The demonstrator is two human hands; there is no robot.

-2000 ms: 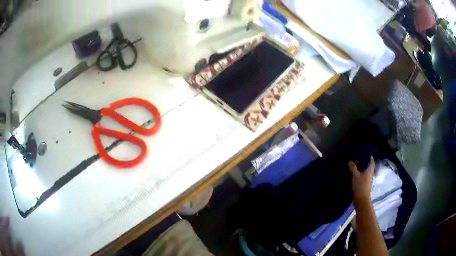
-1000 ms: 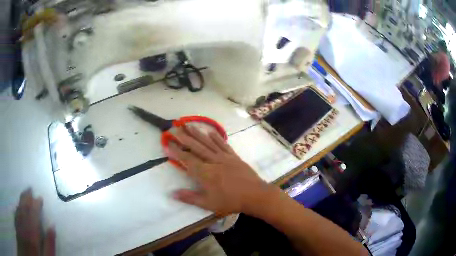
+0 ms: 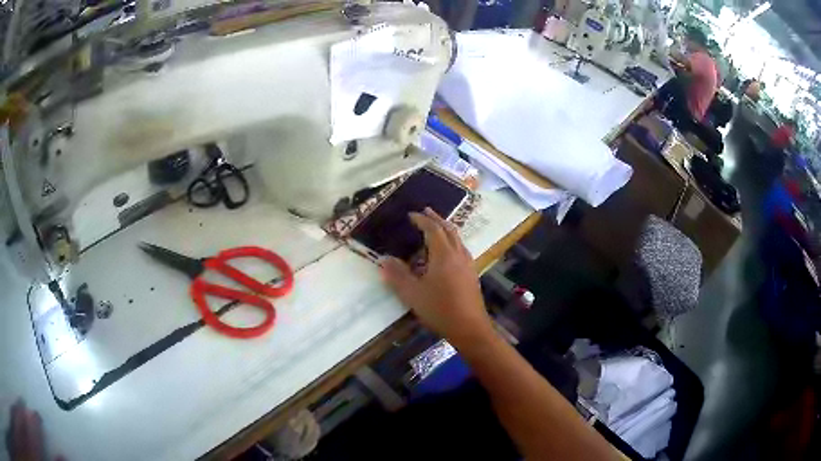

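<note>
A phone (image 3: 396, 212) with a dark screen lies on a patterned piece at the right end of the white sewing table (image 3: 297, 360). My right hand (image 3: 441, 279) is over its near part, fingers apart, with fingertips over the screen and the thumb by the near edge; contact is unclear. Red-handled shears (image 3: 241, 290) lie left of my hand, blades pointing left. Small black scissors (image 3: 218, 184) lie behind them. My left hand (image 3: 25, 434) is blurred and cut off at the lower left edge.
The sewing machine head (image 3: 207, 90) spans the back of the table. White sheets (image 3: 531, 117) lie behind the phone. White folded cloth (image 3: 635, 396) is low at the right. A patterned grey cover (image 3: 668, 261) and a person (image 3: 702, 81) are farther right.
My right hand has moved from the red shears rightward to the phone. The shears remain on the table. The view has shifted, and my left hand shows less at the edge.
</note>
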